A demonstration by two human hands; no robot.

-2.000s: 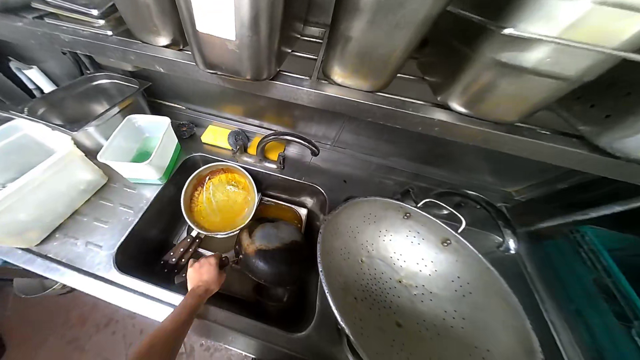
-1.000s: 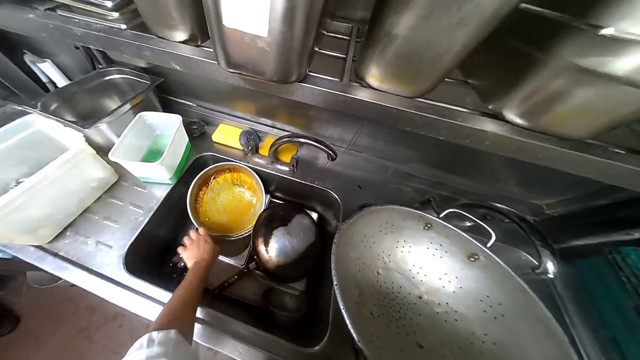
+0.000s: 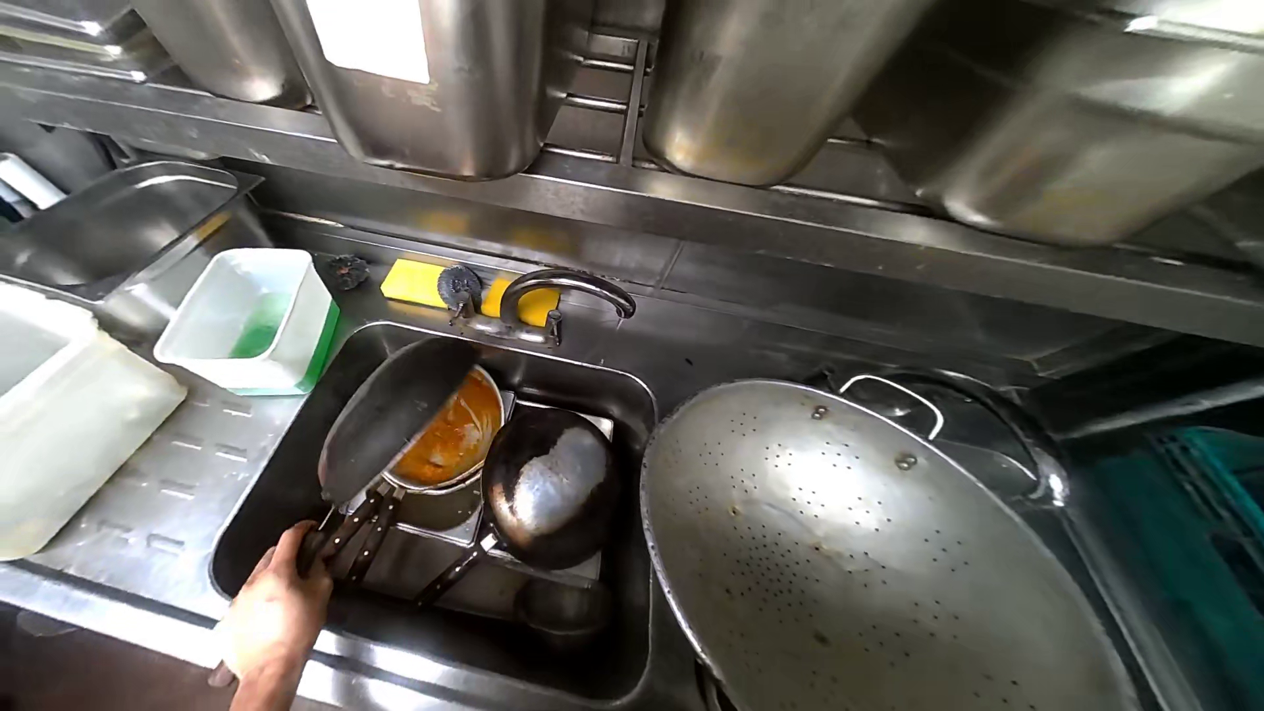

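My left hand (image 3: 281, 602) is closed around the dark riveted handle of a black frying pan (image 3: 385, 420). That pan is tilted on its side at the sink's left, partly covering a saucepan (image 3: 459, 434) with orange-yellow residue. Two more riveted handles lie beside my fingers. Right of the saucepan, a blackened pan (image 3: 553, 489) rests bottom up, its handle (image 3: 454, 575) pointing toward the front left. Metal trays (image 3: 444, 518) are beneath them in the sink (image 3: 632, 632). My right hand is not in view.
A large perforated metal colander (image 3: 869, 553) stands right of the sink. The faucet (image 3: 573, 281), yellow sponges (image 3: 413, 283) and a metal scourer (image 3: 459, 286) are behind it. White plastic tubs (image 3: 247, 326) sit left. Steel containers (image 3: 434, 109) stand on the overhead shelf.
My left hand has taken hold of a dark pan's handle; the pan now leans over the saucepan, which was uncovered before. The other blackened pan stays bottom up, as one second ago.
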